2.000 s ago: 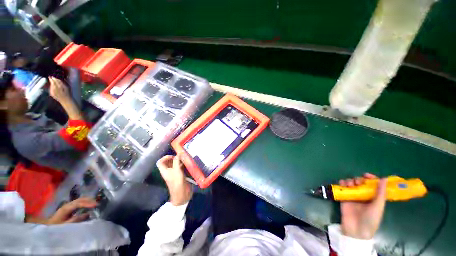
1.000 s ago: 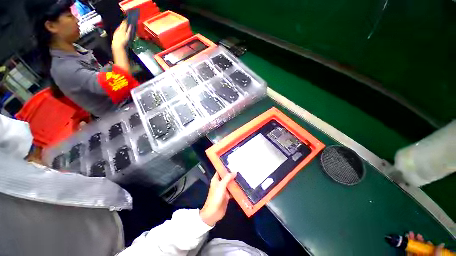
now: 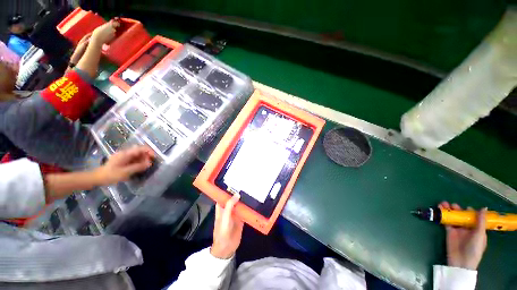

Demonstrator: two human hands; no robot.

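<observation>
My left hand grips the near edge of a red-orange assembly fixture, thumb on top of the frame. The fixture is tilted on the bench edge. Inside it lies an open tablet with a large silver-white battery. A mainboard with bright patches sits at the tablet's far end. My right hand holds a yellow-orange electric screwdriver, its dark tip pointing left, away from the fixture. A round dark screw dish lies right of the fixture.
A clear blister tray with dark boards stands left of the fixture, above another tray. Another person's hand is over it. A second red frame lies behind. A wrapped whitish post stands right, beyond the pale bench edge.
The view has shifted back right, showing more of my right hand and screwdriver. The fixture is tilted more steeply. Another person's hand now reaches over the blister tray.
</observation>
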